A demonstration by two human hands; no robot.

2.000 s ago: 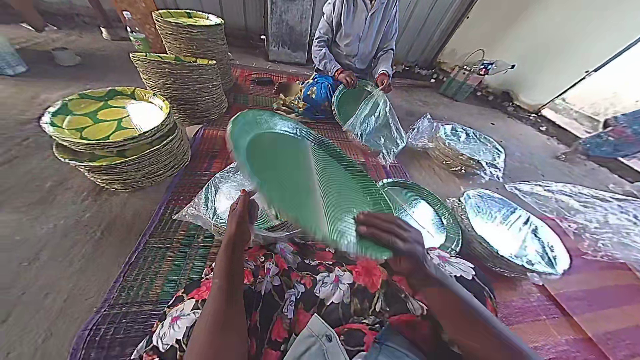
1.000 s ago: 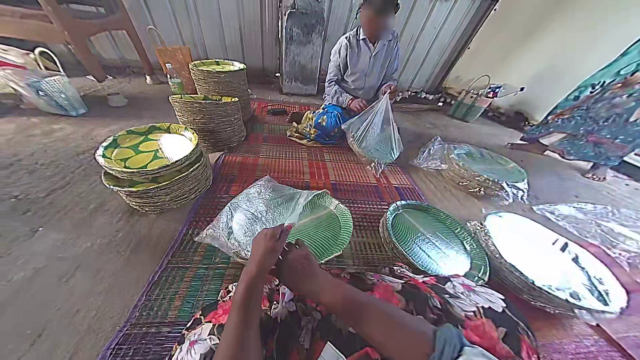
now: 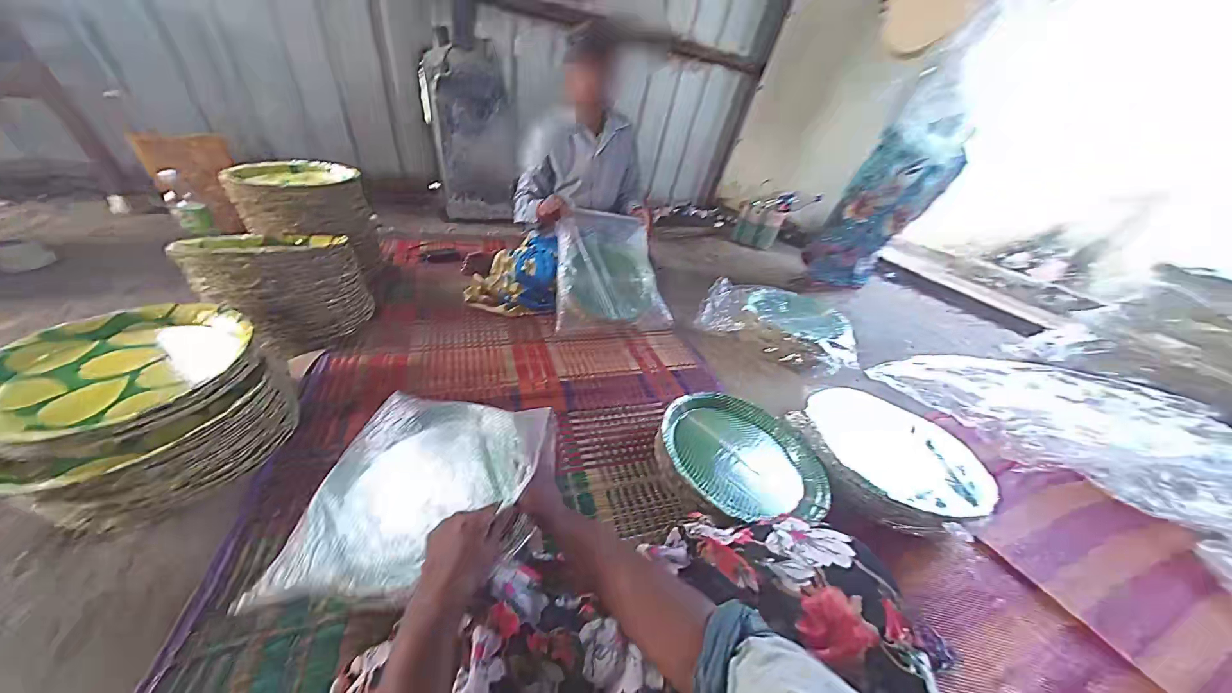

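A clear plastic bag [image 3: 414, 491] lies over the mat in front of my lap, with bright glare on it; what is inside is hard to make out. My left hand [image 3: 462, 553] grips the near right edge of the bag. My right hand [image 3: 537, 496] is closed on the bag's right edge, close beside the left. To the right stands a stack of round green plates [image 3: 741, 457], ribbed at the rim, and beyond it another stack [image 3: 900, 457] covered in shiny plastic.
Stacks of yellow-green leaf-patterned plates [image 3: 115, 375] stand at the left. Across the woven mat [image 3: 462, 366] a seated person [image 3: 587, 164] holds a bagged green plate [image 3: 611, 269]. Bagged plates [image 3: 789, 322] and loose plastic sheets [image 3: 1059, 423] lie at the right.
A green plate was in my hands, then lay partly in the bag; now the bag reaches past where it showed, and my hands hold its right edge. The other person's bag is spread flatter.
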